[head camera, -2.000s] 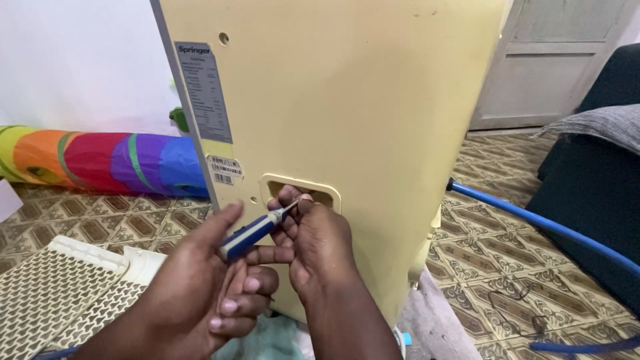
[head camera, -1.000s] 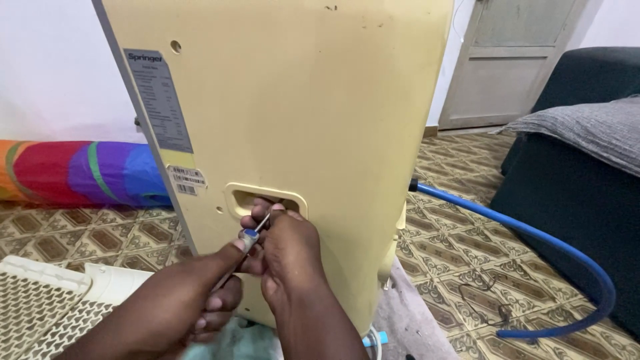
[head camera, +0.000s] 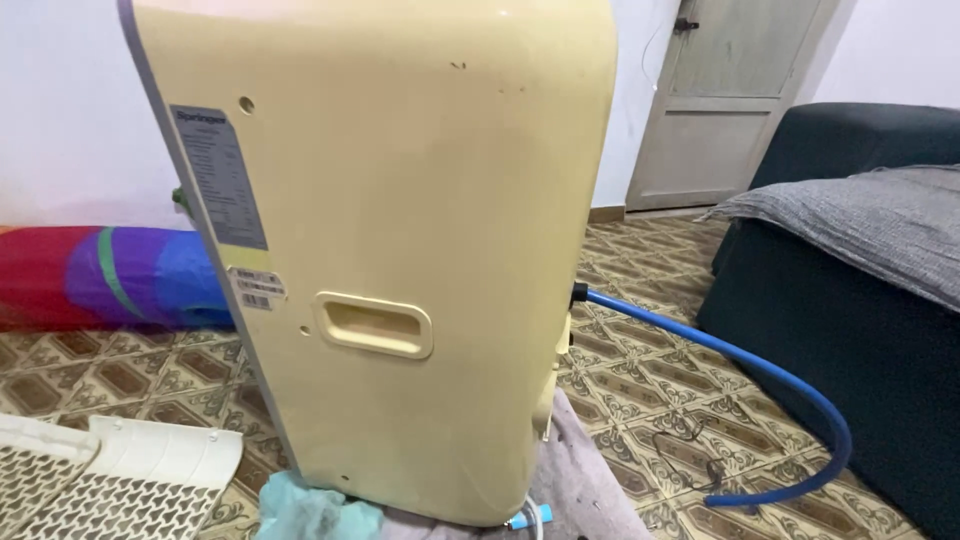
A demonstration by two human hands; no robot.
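Neither of my hands is in view. A yellowed plastic portable air conditioner housing (head camera: 435, 210) stands upright before me, its side facing the camera. A recessed handle (head camera: 375, 325) sits low in that side, with a small screw hole (head camera: 304, 331) to its left and a larger round hole (head camera: 246, 105) near the top. A grey Springer label (head camera: 219, 176) runs along the left edge. From the right edge a blue hose (head camera: 712, 342) curves down to the floor. The screwdriver seen earlier is out of sight.
Perforated cream plastic panels (head camera: 165, 457) lie at lower left. A turquoise cloth (head camera: 319, 510) and a greyish cloth (head camera: 581, 480) lie at the unit's base. Behind is a multicoloured play tunnel (head camera: 135, 277); a dark sofa (head camera: 817, 300) with a grey cover (head camera: 862, 217) stands at right.
Both hands, which were at the recessed handle with a blue-handled screwdriver, have left the view. The handle recess now shows uncovered.
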